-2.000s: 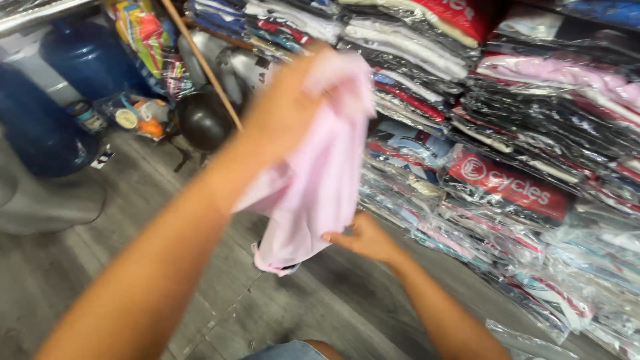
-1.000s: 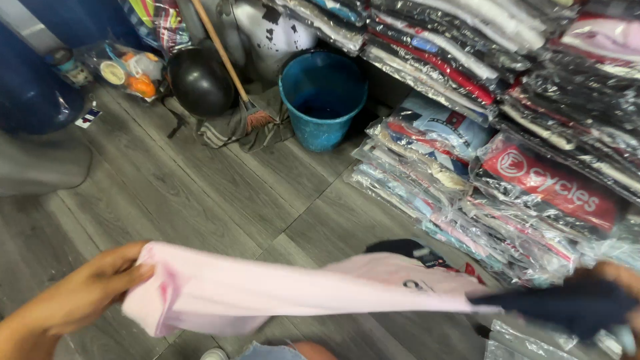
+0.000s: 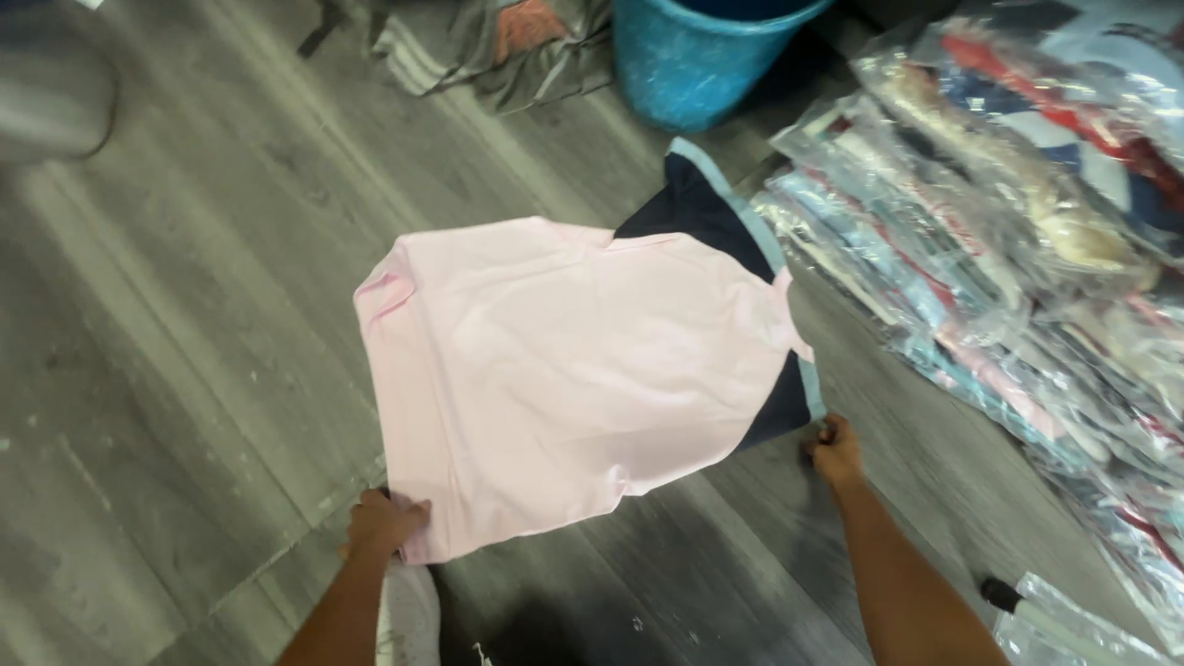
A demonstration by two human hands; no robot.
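Note:
A pale pink T-shirt (image 3: 573,361) with navy sleeves and light blue cuffs is spread out over the wood-look floor, its hem on the left and its collar on the right. My left hand (image 3: 381,525) grips the near corner of the hem between thumb and fingers. At the other end, my right hand (image 3: 835,450) pinches the light blue cuff of the near sleeve. The far sleeve lies spread, held by neither hand. Whether the whole shirt touches the floor I cannot tell.
A blue plastic bucket (image 3: 703,55) stands beyond the shirt, beside a crumpled grey cloth (image 3: 444,55). Stacks of clothes in clear plastic bags (image 3: 962,231) line the right side. A grey rounded object (image 3: 51,92) is at upper left, and another plastic bag (image 3: 1064,620) lies at lower right.
The shirt was bunched up in my hands, then stretched narrow between them; now it is spread flat. My hands have come closer together than a second ago. The view has tilted down.

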